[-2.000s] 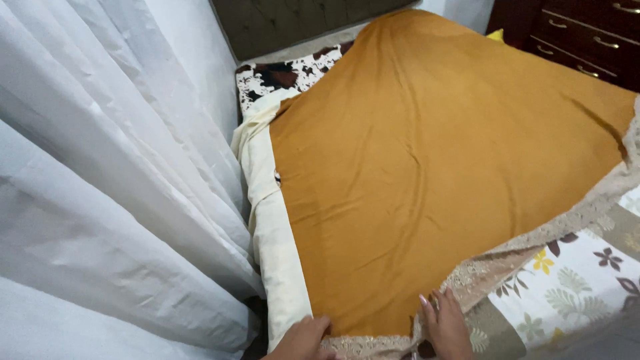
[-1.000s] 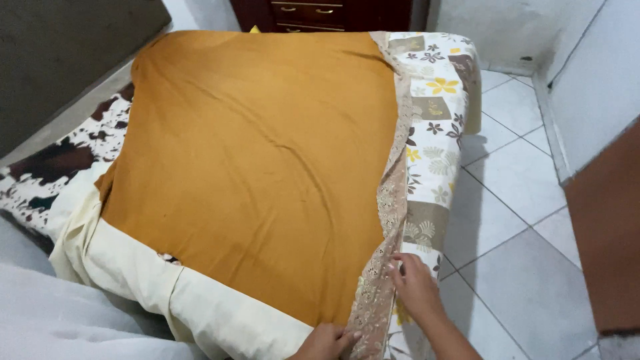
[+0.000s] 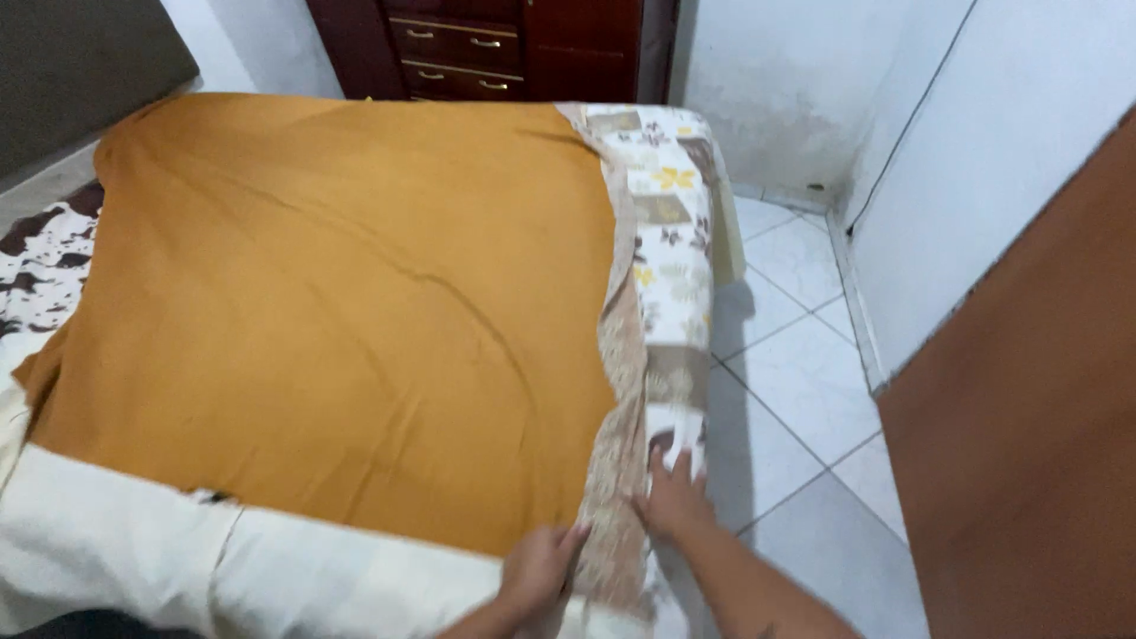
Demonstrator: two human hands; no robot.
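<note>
A mustard-coloured cloth [image 3: 355, 311] with a beige lace border [image 3: 614, 453] lies over the bed. My left hand [image 3: 540, 568] pinches the cloth's near corner beside the lace. Just right of the lace, my right hand [image 3: 676, 501] rests on the floral sheet [image 3: 679, 377], fingers spread and thumb at the lace edge; whether it grips any fabric cannot be told. Cream fabric [image 3: 355, 559] runs along the near side of the bed. At the left edge shows a brown-and-white patterned fabric [image 3: 49, 262].
A dark wooden chest with drawers [image 3: 461, 53] stands behind the bed. A dark headboard [image 3: 80, 80] is at the upper left. White floor tiles [image 3: 799, 399] lie to the right, beside a white wall [image 3: 958, 177] and a brown panel [image 3: 1029, 426].
The view has swung right, away from the white curtain. My right hand, at the lace a second ago, now lies on the floral sheet with its fingers spread. My left hand remains at the cloth's near corner.
</note>
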